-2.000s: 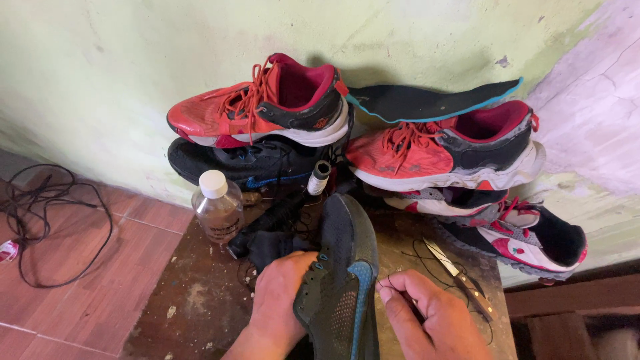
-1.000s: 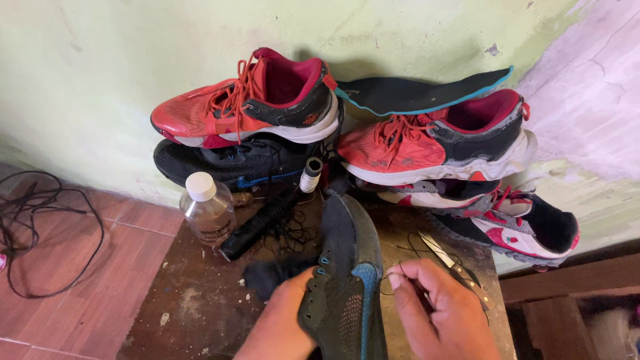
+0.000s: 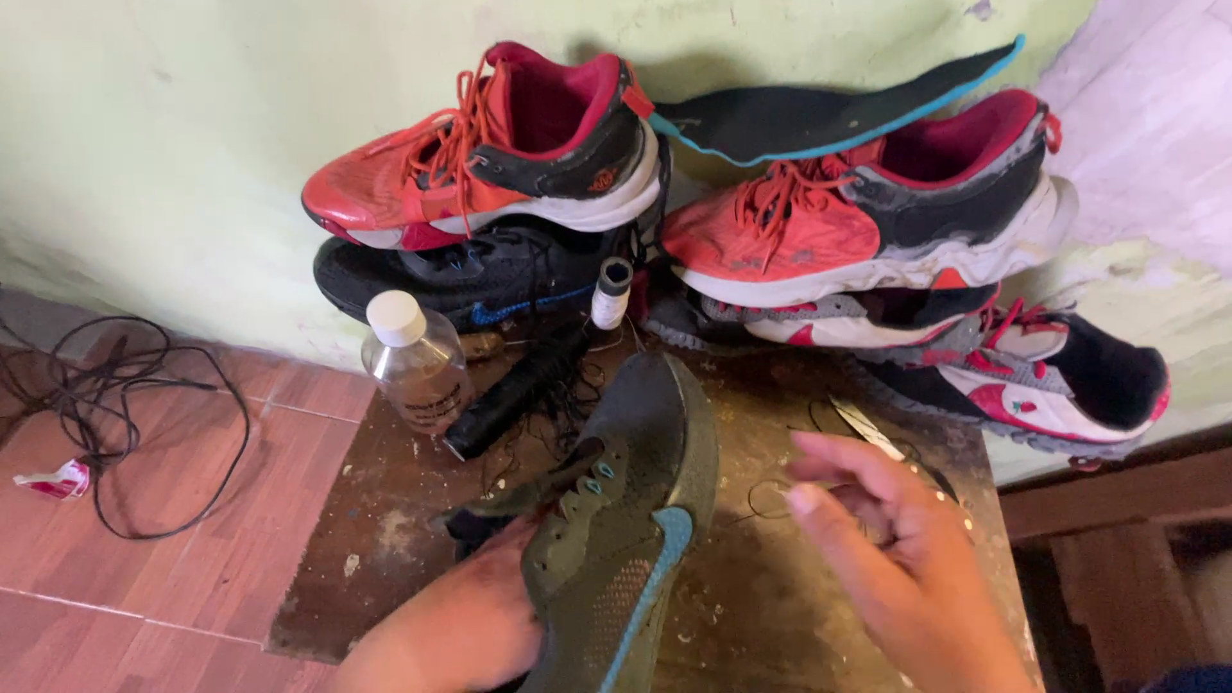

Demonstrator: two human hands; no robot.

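A black shoe with a blue stripe (image 3: 626, 539) stands toe-up over the wooden table (image 3: 385, 568). My left hand (image 3: 462, 616) reaches into its opening and holds it, with the fingers hidden inside. To the right of the shoe, not touching it, is my right hand (image 3: 885, 549), blurred, its thumb and forefinger apart. A thin dark thread loop (image 3: 768, 499) lies or hangs by the thumb tip; whether the curled fingers hold any of it cannot be told. Behind the right hand a light-coloured blade (image 3: 863, 426) rests on the table.
Behind the table centre are a white thread spool (image 3: 610, 300), a black thread roll (image 3: 515, 397) and a white-capped bottle (image 3: 414, 371). Stacked shoes, with a red one (image 3: 568, 183) on top, line the wall beside an insole (image 3: 799, 120). Black cable (image 3: 125, 423) lies on the floor.
My right hand has moved away from the side of the shoe, and its thumb and forefinger have parted. My left hand has gone deeper into the shoe's opening.
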